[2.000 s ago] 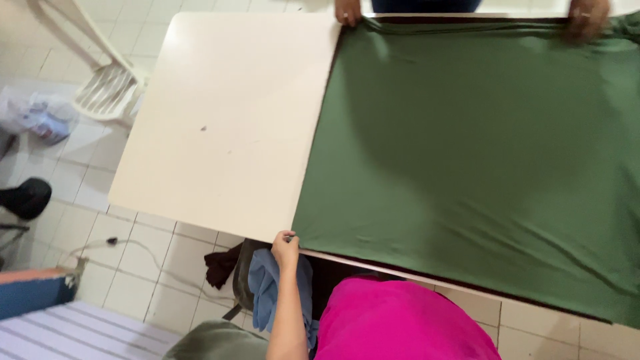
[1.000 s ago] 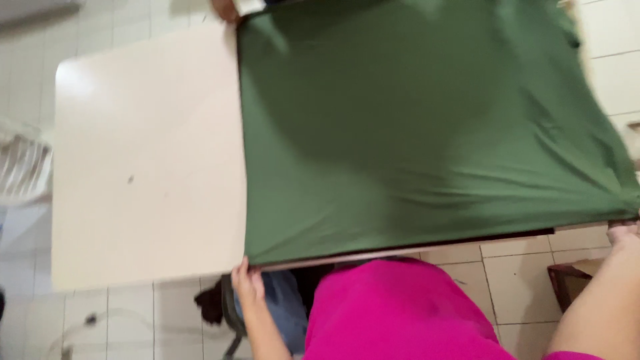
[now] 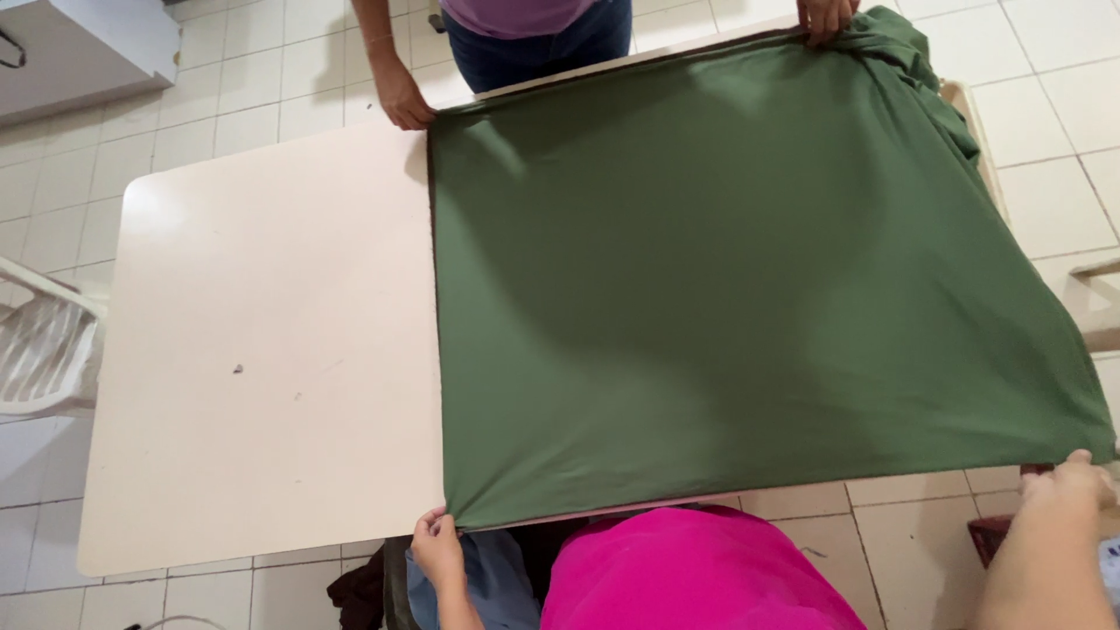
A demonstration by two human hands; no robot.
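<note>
A large green cloth (image 3: 665, 289) lies spread over the right part of a pale table (image 3: 271, 350), with dark fabric showing along its left and far edges. My left hand (image 3: 437, 538) pinches the cloth's near left corner at the table's edge. At the near right, my right hand (image 3: 1067, 481) grips the cloth's near edge close to its corner, past the table. Across the table another person's hand (image 3: 407, 98) holds the far left corner, and that person's other hand (image 3: 827, 17) holds the far edge where the cloth bunches up.
A white plastic chair (image 3: 48, 350) stands left of the table, and a pale cabinet (image 3: 87, 52) is at the far left. Blue fabric (image 3: 490, 577) and dark brown fabric (image 3: 359, 591) hang below the near edge. A dark red box (image 3: 993, 534) is partly visible by my right forearm.
My right hand, out of view two seconds ago, now shows holding the cloth's near right part. The cloth looks smoother near that side than one second ago. The view has shifted.
</note>
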